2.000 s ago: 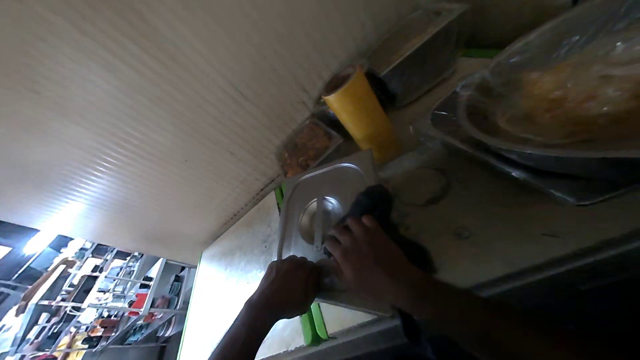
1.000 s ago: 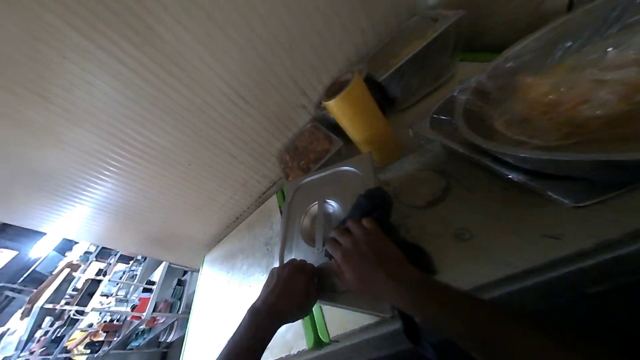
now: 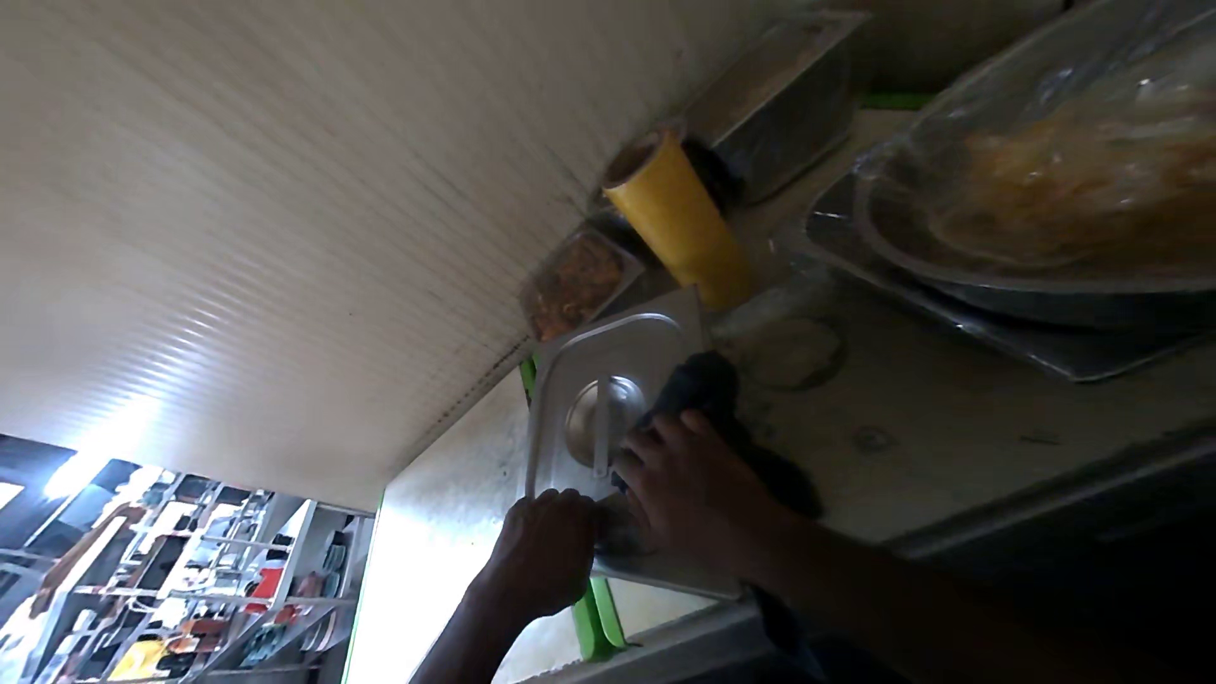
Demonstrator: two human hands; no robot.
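A rectangular stainless steel pan lid point(image 3: 605, 356) with a recessed centre and bar handle lies on the worktop. At its near left edge, my left hand point(image 3: 551, 546) is closed on the rim. My right hand point(image 3: 689, 475) rests over the lid's right part, its fingers on a dark cloth point(image 3: 703, 389) that lies bunched across the lid's right side and onto the worktop. A green strip point(image 3: 597, 622) shows under the lid's near end. Just beyond the lid are a clear container of reddish-brown food point(image 3: 579, 285) and an upright yellow cylindrical container point(image 3: 679, 223).
A film-covered bowl of food point(image 3: 1073, 190) sits on a dark tray point(image 3: 1045, 356) at the right. A rectangular metal pan point(image 3: 784, 95) stands at the back. The ribbed wall panel point(image 3: 313, 237) borders the worktop, and a loaded shelf rack point(image 3: 218, 589) is at the lower left.
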